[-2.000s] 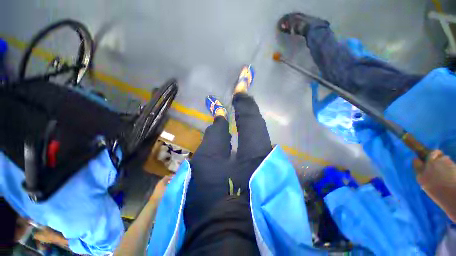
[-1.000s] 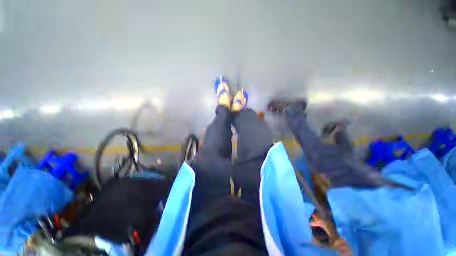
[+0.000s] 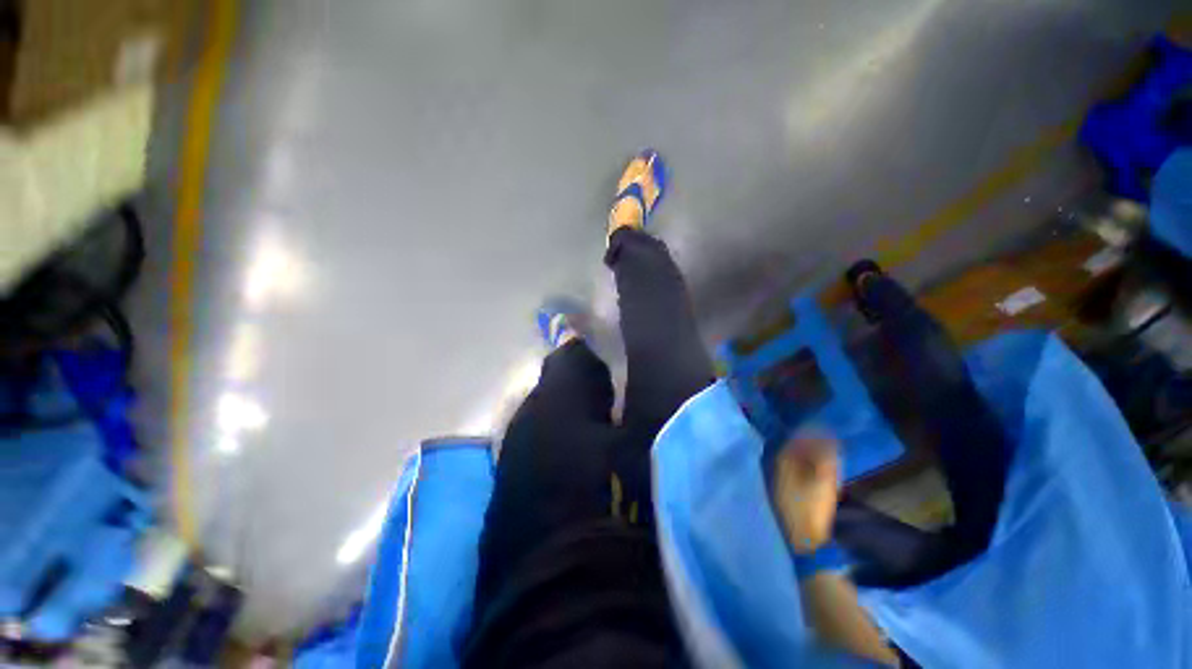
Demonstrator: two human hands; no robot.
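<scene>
My right hand (image 3: 807,490) shows blurred beside the right flap of my light blue coat, with a blue band at the wrist. No object can be made out in it, and its fingers are too blurred to read. My left hand is not in view. My legs in dark trousers (image 3: 660,327) and my feet in blue-strapped sandals (image 3: 639,183) are over the grey floor (image 3: 431,170), one foot ahead of the other.
A person in a blue coat (image 3: 1059,471) sits close at right, beside a blue stool-like frame (image 3: 850,405). Brown cardboard (image 3: 1046,281) lies behind. At left are a yellow floor line (image 3: 192,261), a dark curved object (image 3: 111,261) and blue cloth (image 3: 59,523).
The view has turned and moved along the floor. The black wheeled thing at left has dropped out, the blue frame and cardboard have appeared at right, and my right hand has come into view.
</scene>
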